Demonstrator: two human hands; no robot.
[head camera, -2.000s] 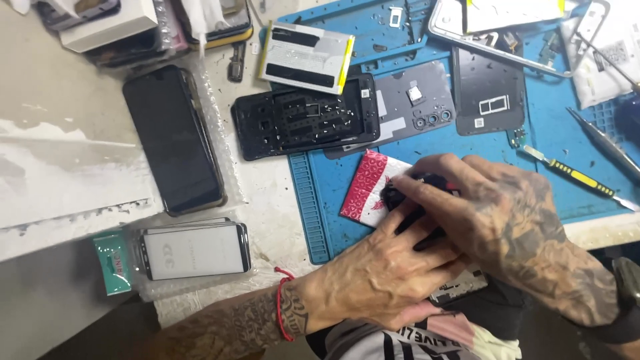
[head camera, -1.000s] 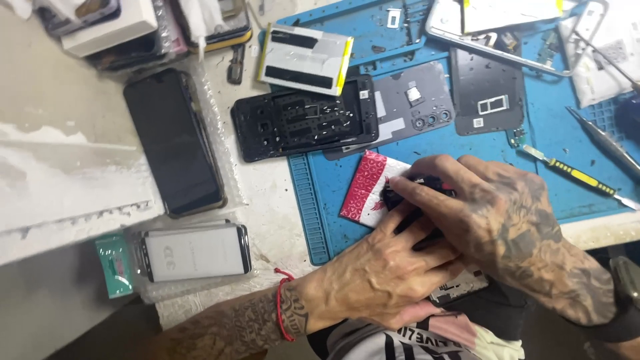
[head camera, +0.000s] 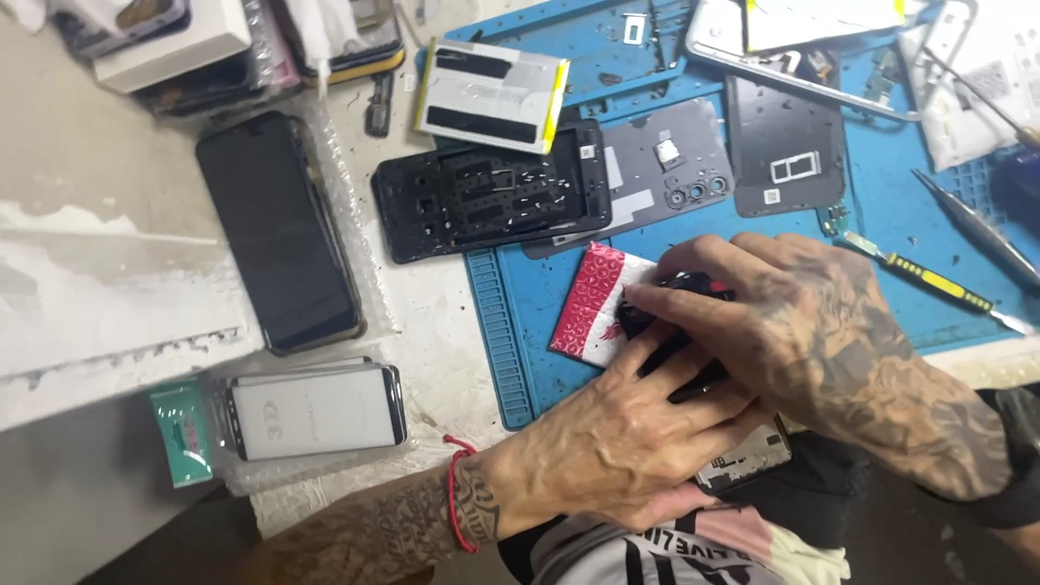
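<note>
My left hand (head camera: 626, 431), with a red cord at its wrist, lies with its fingers spread over a black object (head camera: 678, 349) near the mat's front edge. From the right, my right hand (head camera: 756, 309) curls over the same object, its fingers closed around its top. What that object is cannot be told; a small red part shows on it. Beneath it lies a red and white packet (head camera: 593, 309). Below my hands, a phone's inner frame (head camera: 747, 459) is partly visible. Behind them, a black phone housing (head camera: 487, 195) overlaps a grey phone back cover (head camera: 666, 162) with camera holes.
The blue repair mat (head camera: 528, 284) holds a phone battery (head camera: 494, 93), a dark back panel (head camera: 788, 146), a yellow-black spudger (head camera: 934, 280) and tweezers (head camera: 979, 227). At the left lie a dark-screened phone (head camera: 280, 231), screen protectors (head camera: 317, 410), a green packet (head camera: 183, 435) and a white box (head camera: 175, 41).
</note>
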